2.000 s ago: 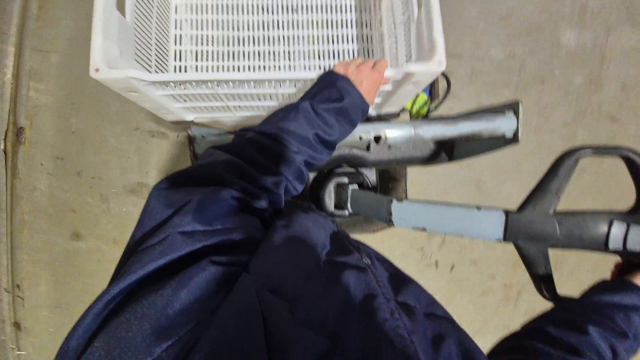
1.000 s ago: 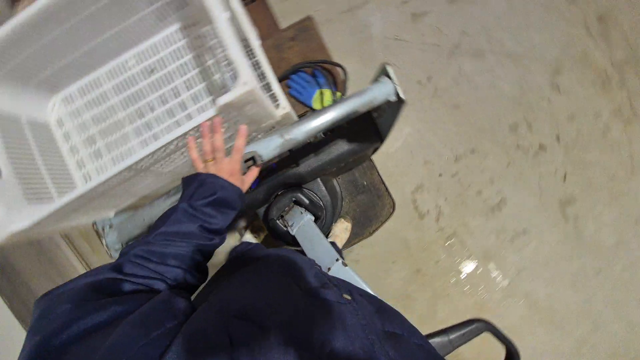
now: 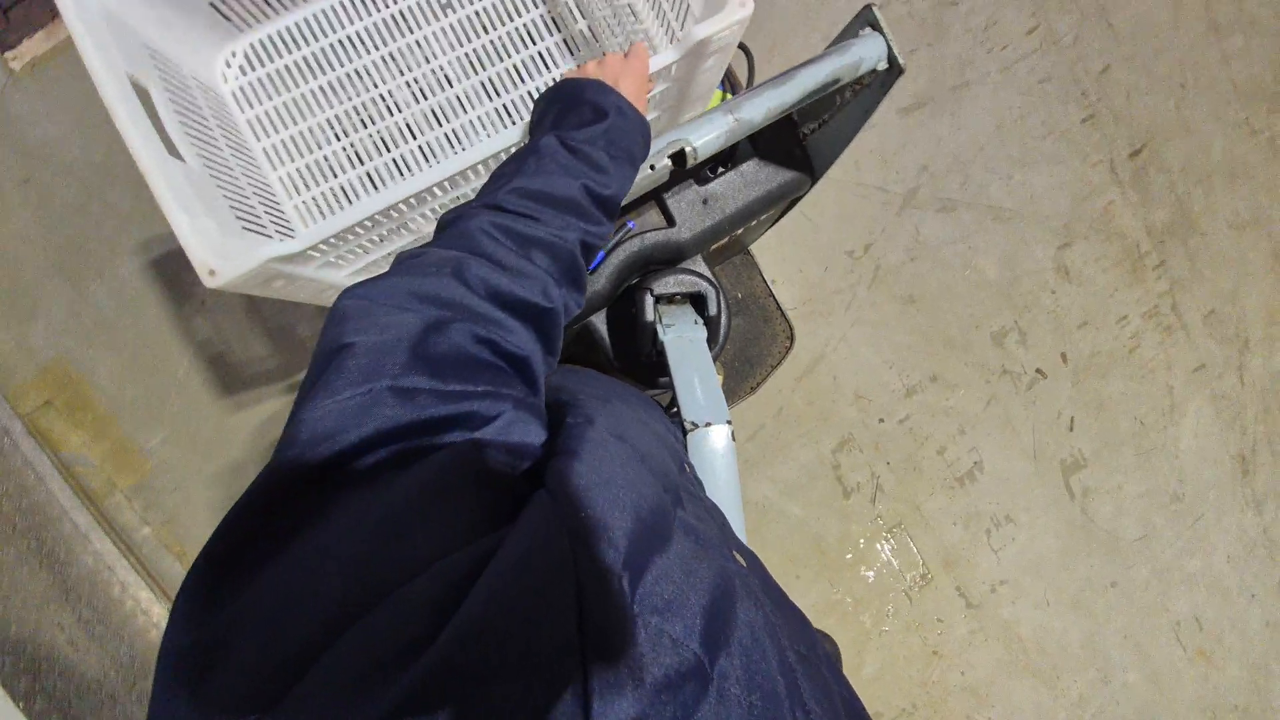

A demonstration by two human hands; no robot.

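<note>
My left hand [image 3: 625, 78] is on the near long rim of a white slatted plastic crate [image 3: 330, 235], fingers curled over it. The crate looks empty inside. Just right of the hand a worn grey metal tube [image 3: 780, 95] slants up over a black plastic housing [image 3: 720, 200], apparently part of a pallet truck. A blue pen [image 3: 612, 245] lies in a recess of the housing, beside my sleeve. Below it, a grey tiller arm [image 3: 700, 380] comes out of a round black joint and runs down beside my dark blue jacket. My right hand is out of view.
Stained concrete floor [image 3: 1000, 300] surrounds the truck, with a small shiny patch at the lower right. A dark mat-like plate [image 3: 755, 325] juts out beside the joint. Behind the crate's right corner show a black cable [image 3: 745, 65] and something yellow-green [image 3: 718, 97].
One second ago my left hand lay with fingers spread at the crate's edge; now they are curled on the rim. The right hand, at the tiller handle two seconds ago, has left view. The view has turned considerably.
</note>
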